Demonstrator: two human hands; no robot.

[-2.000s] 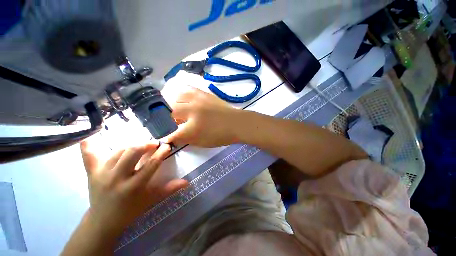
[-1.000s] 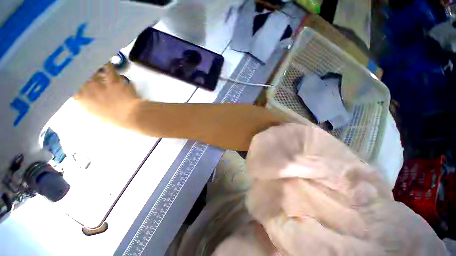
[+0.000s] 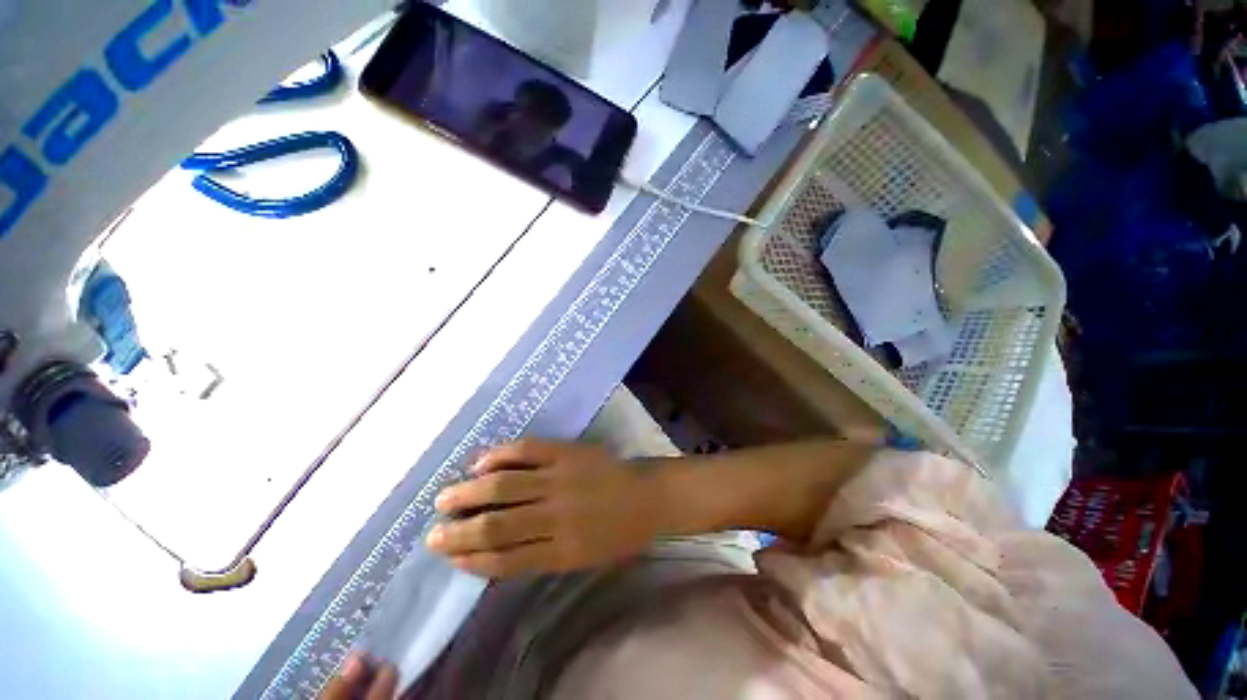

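Observation:
A pale grey fabric piece lies slanting over the ruler-marked front edge, above the lap. My right hand is at its upper end, with the fingers bent over it and the thumb hidden. My left hand shows only as fingertips at the bottom edge of the picture, on the piece's lower end; the rest is cut off. The white sewing machine with blue lettering is at the upper left. Its grey ridged guide shows at the left edge; the needle is not visible.
Blue-handled scissors lie partly behind the machine head. A black phone with a white cable lies at the back, beside loose grey and black cut pieces. A cream basket right of the table holds grey and black pieces. A ruler-marked edge crosses the view.
My right hand has come back from beside the machine head to the table's front edge. The fabric piece and my left fingertips have come into view, and the scissors handles show more.

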